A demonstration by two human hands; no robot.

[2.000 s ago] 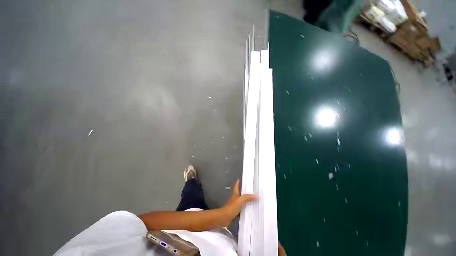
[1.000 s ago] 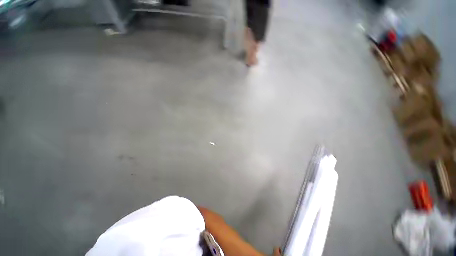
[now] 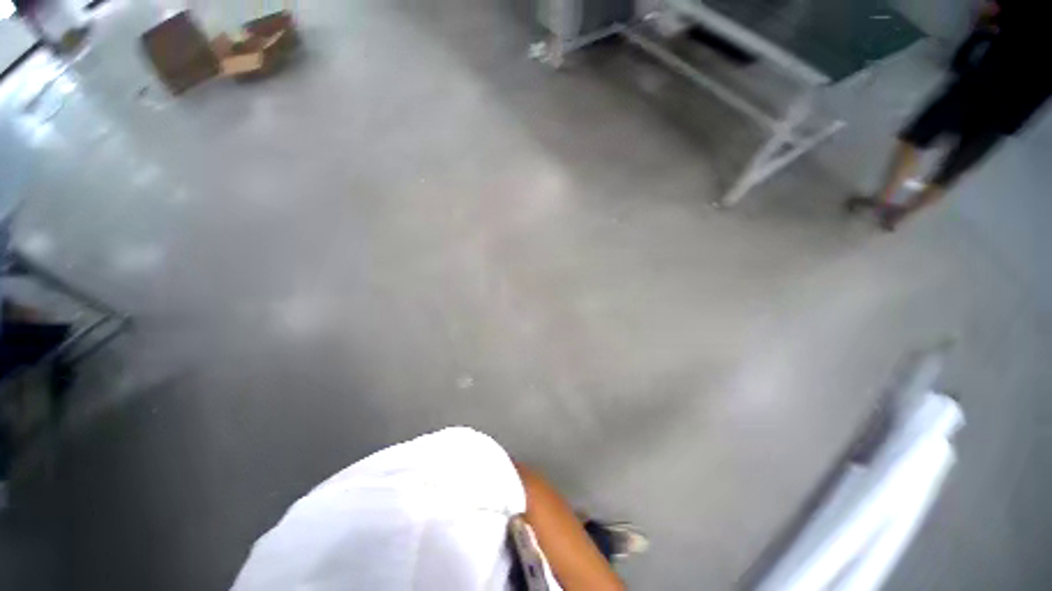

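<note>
A bundle of long white profiles (image 3: 883, 508) rises from the bottom edge at the right, tilted up to the right and blurred at its far ends. Only its upper part shows. My left forearm runs down out of the bottom edge left of the bundle; my left hand is cut off by the edge. My right hand is not in the picture. What holds the profiles is hidden below the frame. A phone (image 3: 528, 554) sits at my chest against the white sleeve.
An open brown cardboard box (image 3: 256, 49) lies on the grey floor at the far left. A green-topped bench (image 3: 848, 35) with pale metal legs stands at the back. A person in dark clothes (image 3: 963, 110) stands at the upper right. Dark metal legs (image 3: 87, 329) show at the left edge.
The view has turned away from the green bench and then the boxes by the wall. The profiles now point further right. My left hand, earlier on the profiles, has gone out of the picture.
</note>
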